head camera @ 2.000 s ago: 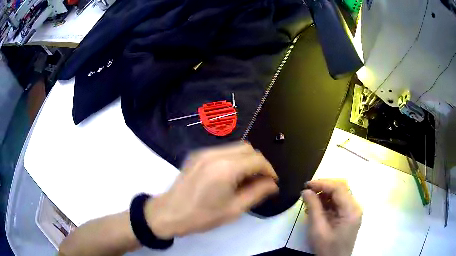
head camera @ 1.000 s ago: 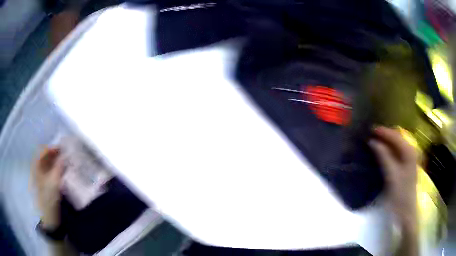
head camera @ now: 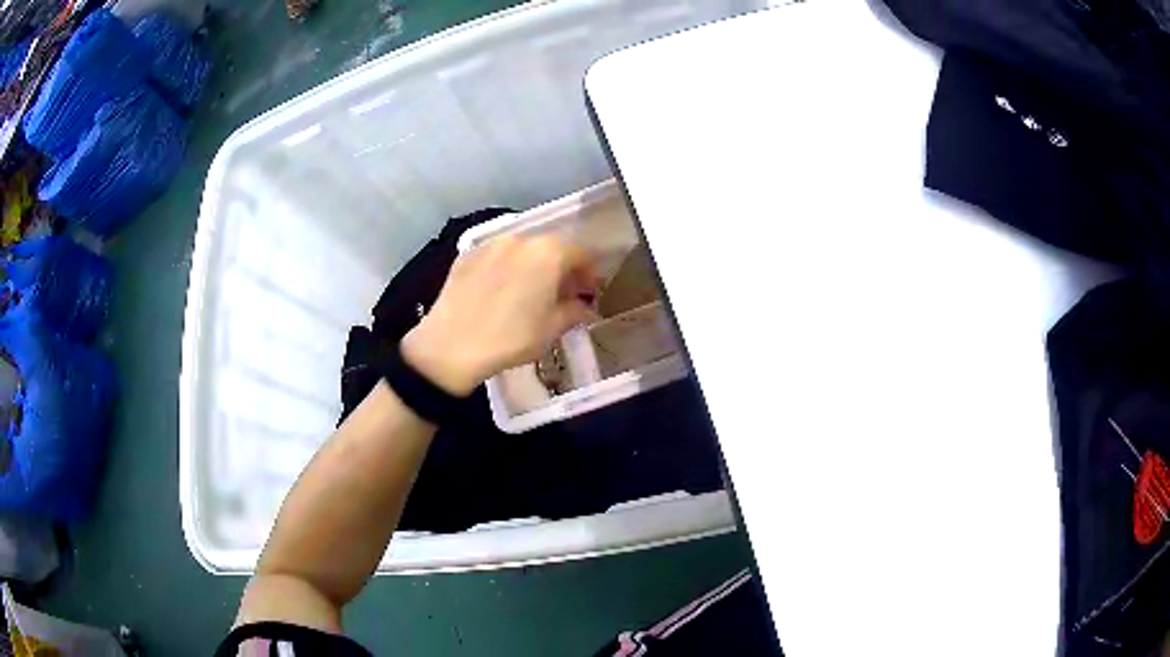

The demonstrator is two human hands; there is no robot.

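My left hand (head camera: 507,308) is over the pale compartmented parts tray (head camera: 533,417), which sits at the table edge above the white bin. Its fingers reach into the tray and are bent. The fingertips are blurred, so I cannot tell whether they hold anything. Small items lie in the tray's compartments, too small to name. My right hand is out of the picture. The red tool holder (head camera: 1151,498) lies on the dark garment (head camera: 1103,385) at the right edge, with thin silver rods across it.
The large white bin (head camera: 205,385) holds black cloth (head camera: 616,462) below and around the tray. The white table (head camera: 847,321) stands right of the bin. Blue sacks (head camera: 58,398) lie on the green floor (head camera: 276,90) at the left.
The view has swung left to the bin. My left hand has moved from above the table to the tray. My right hand has left the picture. The red holder now shows at the right edge.
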